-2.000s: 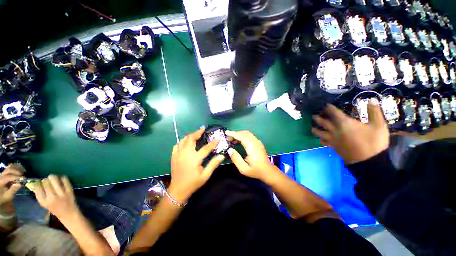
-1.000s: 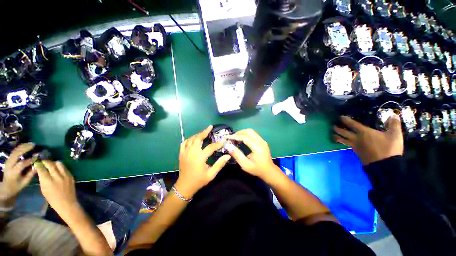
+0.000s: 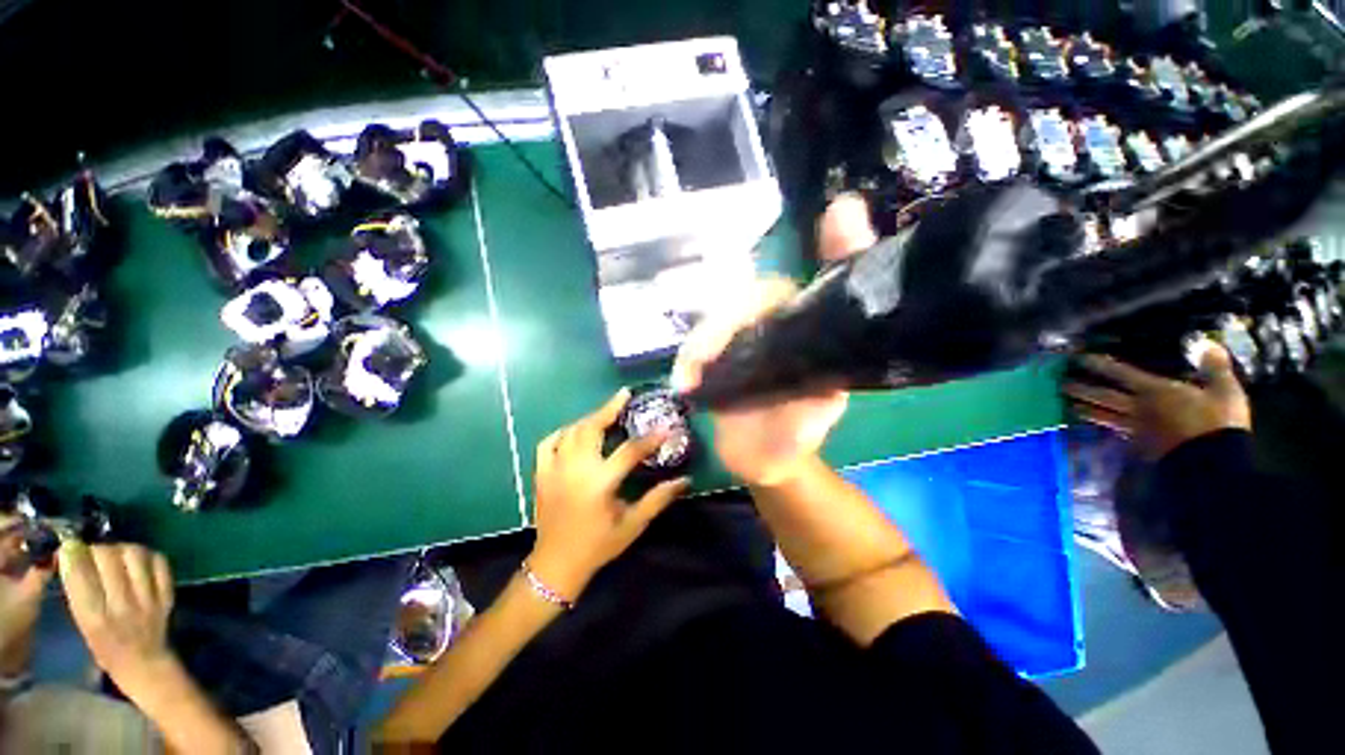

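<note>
The unit being assembled (image 3: 659, 425), a round black shell with a bright silver-white centre, lies near the bench's front edge. My left hand (image 3: 587, 487) holds it from the left, fingertips on its rim and top. My right hand (image 3: 774, 421) is wrapped around the front part of the long black electric screwdriver (image 3: 915, 295), which slants down to the left and hides part of the hand. The driver's tip is close to the unit's right side; whether it touches a screw cannot be told. The white-grey screw feeder (image 3: 664, 185) stands behind the unit.
Waiting units (image 3: 266, 391) lie in a loose cluster on the left of the green bench (image 3: 443, 472). Grouped units (image 3: 991, 140) stand in rows at far right, partly behind the driver. A blue bin (image 3: 981, 546) is below the bench edge. Neighbours' hands show at left (image 3: 118, 597) and right (image 3: 1180, 406).
My right hand has left the unit and taken hold of the driver, which has swung from upright to slanted. The feeder is now uncovered. My left hand still holds the unit.
</note>
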